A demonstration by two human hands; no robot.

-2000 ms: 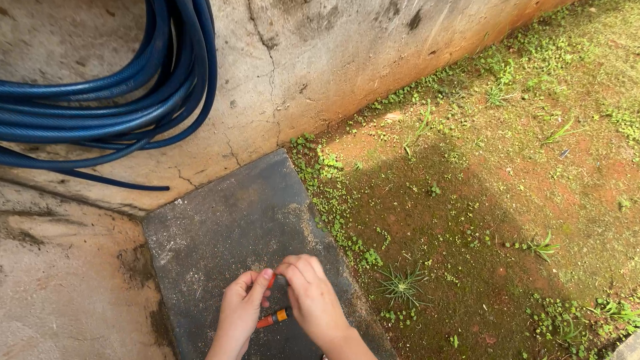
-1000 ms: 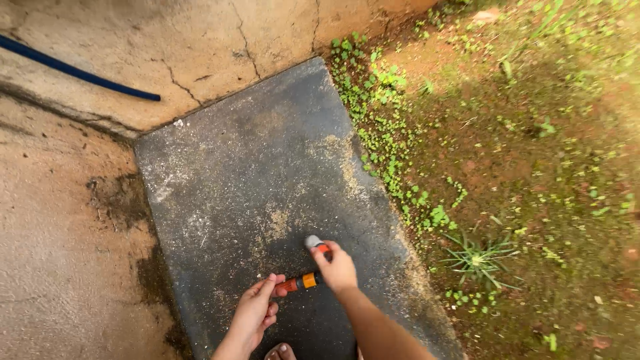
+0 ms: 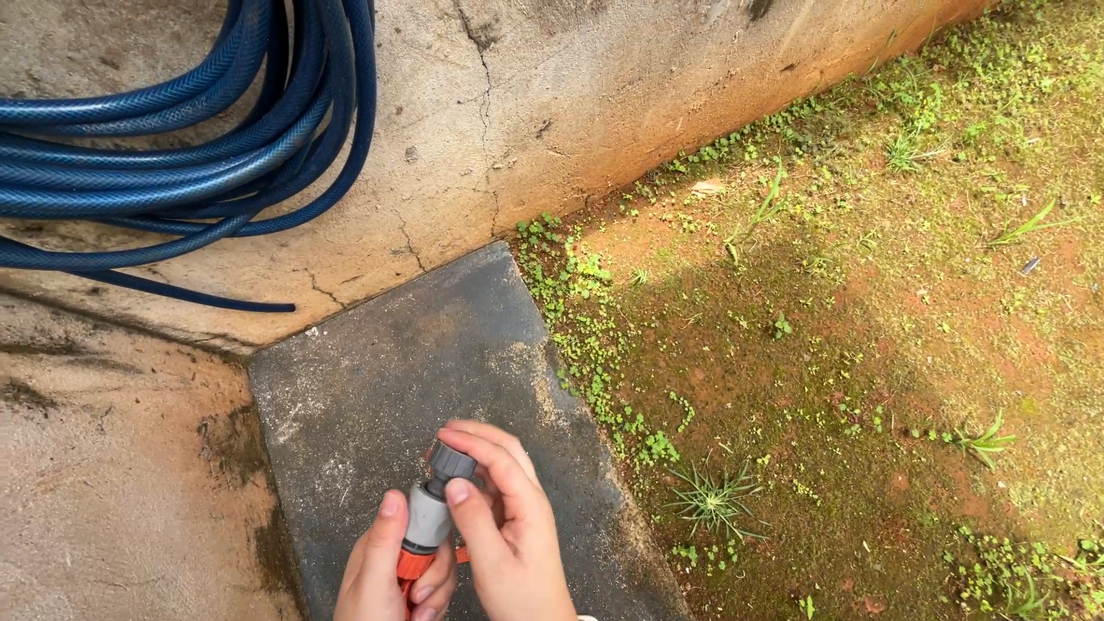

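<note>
My left hand (image 3: 392, 561) grips a grey and orange plastic hose connector (image 3: 426, 519) near the bottom of the view, above the dark slab. At its upper end, my right hand (image 3: 504, 517) holds a dark grey ribbed plastic piece (image 3: 451, 462) between thumb and fingers; it meets the light grey body. A bit of orange plastic (image 3: 462, 555) shows between the hands; my fingers hide most of it. At the upper left, a coiled blue garden hose (image 3: 198, 177) hangs against the wall, its loose end (image 3: 280, 307) pointing right.
A dark stone slab (image 3: 414, 371) lies below my hands, its far corner against a cracked, stained wall (image 3: 535, 103). Another rough wall surface (image 3: 112, 483) rises at the left. Mossy soil with small weeds (image 3: 776, 388) borders the slab on the right.
The hands, apart one second ago with an orange piece in the left and a grey-ended piece in the right, have come together. The view has shifted, bringing the hose coil back.
</note>
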